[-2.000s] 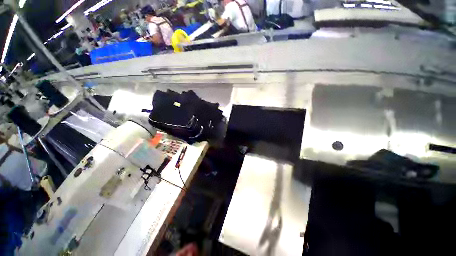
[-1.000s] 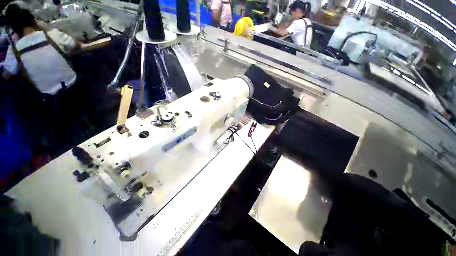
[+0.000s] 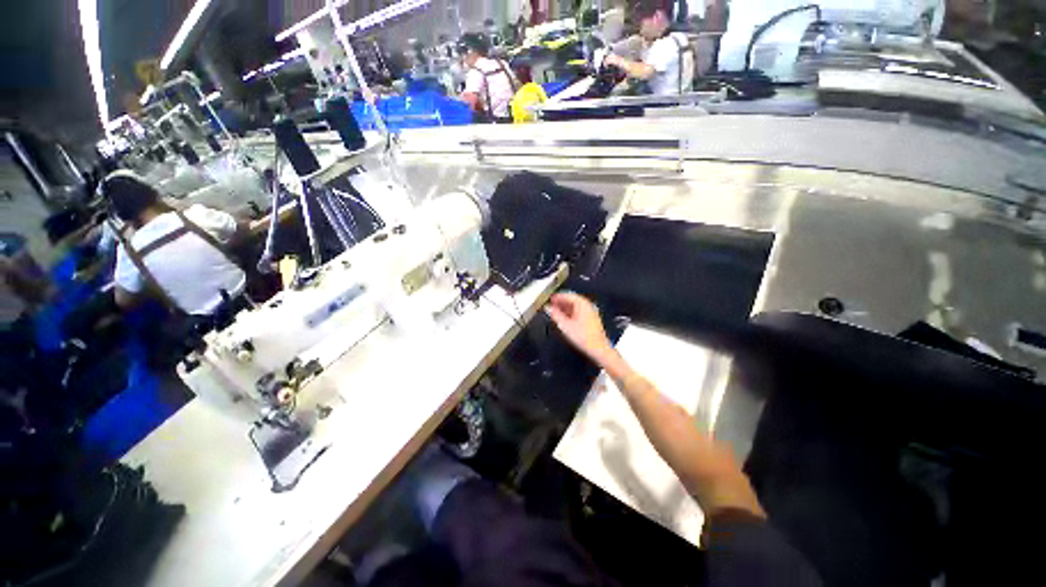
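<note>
My right hand (image 3: 579, 322) reaches in from the lower right, at the right edge of the white sewing machine table (image 3: 430, 396). Its fingers look curled; whether they hold anything cannot be told. My left hand is not in view. A stack of black pieces (image 3: 539, 224) with thin pale lines and a small yellow label lies just beyond the table's far corner. The white sewing machine (image 3: 344, 300) stands on the table. More black cloth (image 3: 109, 527) lies at the table's near left end.
A small pale side table (image 3: 642, 401) stands under my right forearm. A long metal-topped line (image 3: 883, 252) crosses behind, with a dark rectangular area beside the black stack. Thread cones (image 3: 295, 147) stand behind the machine. A person (image 3: 184, 258) sits at the left; others work farther back.
My bare right hand and forearm have come into view over the side table and reached the machine table's edge. The view has swung, and black cloth now shows at the near left.
</note>
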